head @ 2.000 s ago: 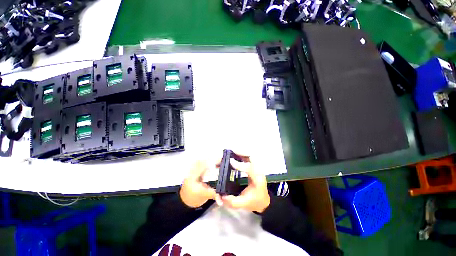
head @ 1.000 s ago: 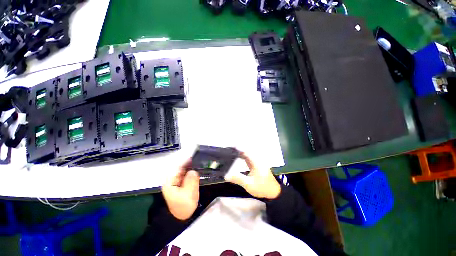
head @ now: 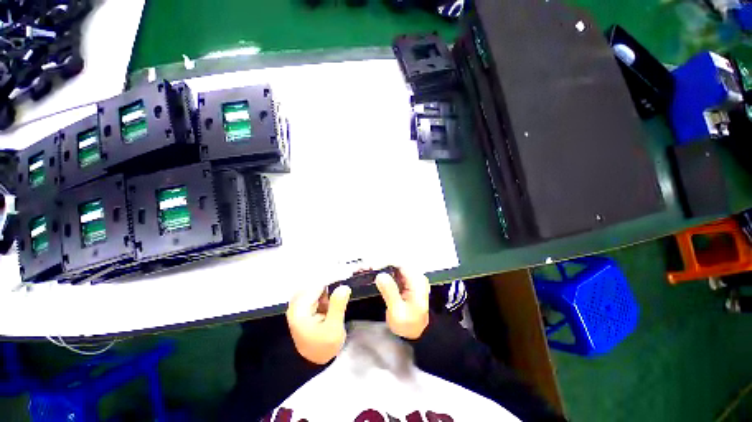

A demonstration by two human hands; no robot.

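My left hand (head: 318,323) and my right hand (head: 405,303) hold a black housing (head: 361,283) between them at the table's front edge. It is tilted nearly edge-on, and my thumbs press on its near side. Whether a board is in it cannot be told now. Fitted housings (head: 175,208) with green in their windows stand in stacked rows on the left of the white work sheet (head: 346,181).
Empty black frames (head: 437,136) lie in small piles left of the stacked black foam slabs (head: 577,132). A blue box (head: 699,97) and a dark open box (head: 639,74) stand beyond. Black parts (head: 37,49) heap at far left. Blue (head: 589,305) and orange stools (head: 716,249) stand below.
The housing was upright on edge, then turned with its windowed face showing, and is now tilted almost edge-on. Both hands still hold it. The table view has shifted left.
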